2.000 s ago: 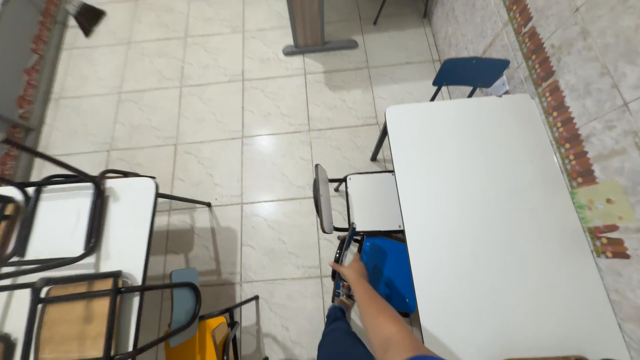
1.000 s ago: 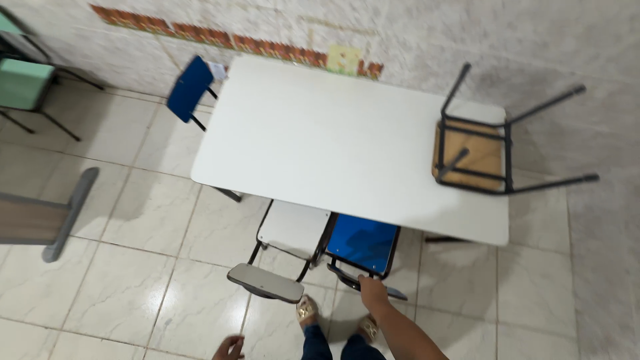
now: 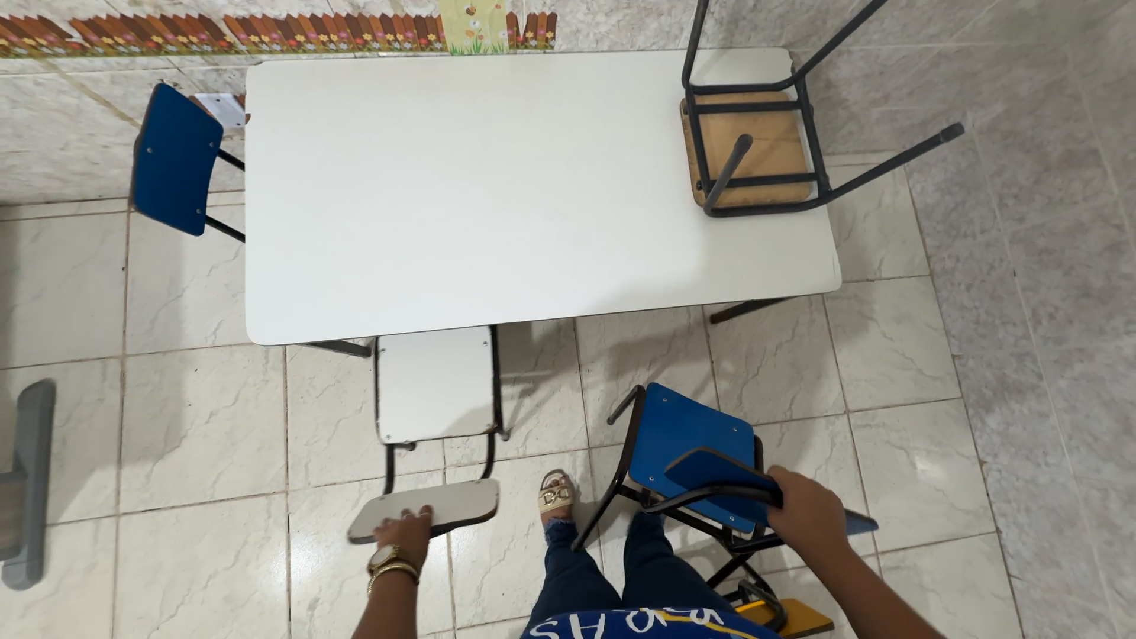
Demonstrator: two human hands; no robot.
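Note:
My right hand (image 3: 806, 510) grips the top of the backrest of a blue chair (image 3: 692, 435) with a black metal frame, which stands turned and away from the table beside my legs. My left hand (image 3: 406, 537) rests on the backrest of a white chair (image 3: 435, 386), its fingers over the top edge; whether they close round it cannot be told. The front of the white chair's seat reaches the long edge of the white table (image 3: 497, 195). On the table's right end lies an upturned chair (image 3: 754, 146) with a wooden seat and its black legs in the air.
Another blue chair (image 3: 177, 160) stands at the table's left end by the wall. A yellow chair part (image 3: 799, 617) shows behind the blue chair at the bottom. A grey foot of a stand (image 3: 34, 479) is on the tiled floor at far left. Table legs jut below the table's near edge.
The blue chair in my right hand has moved back from the table, away from the white chair's side. My left hand has come onto the white chair's backrest. The view has turned and come closer.

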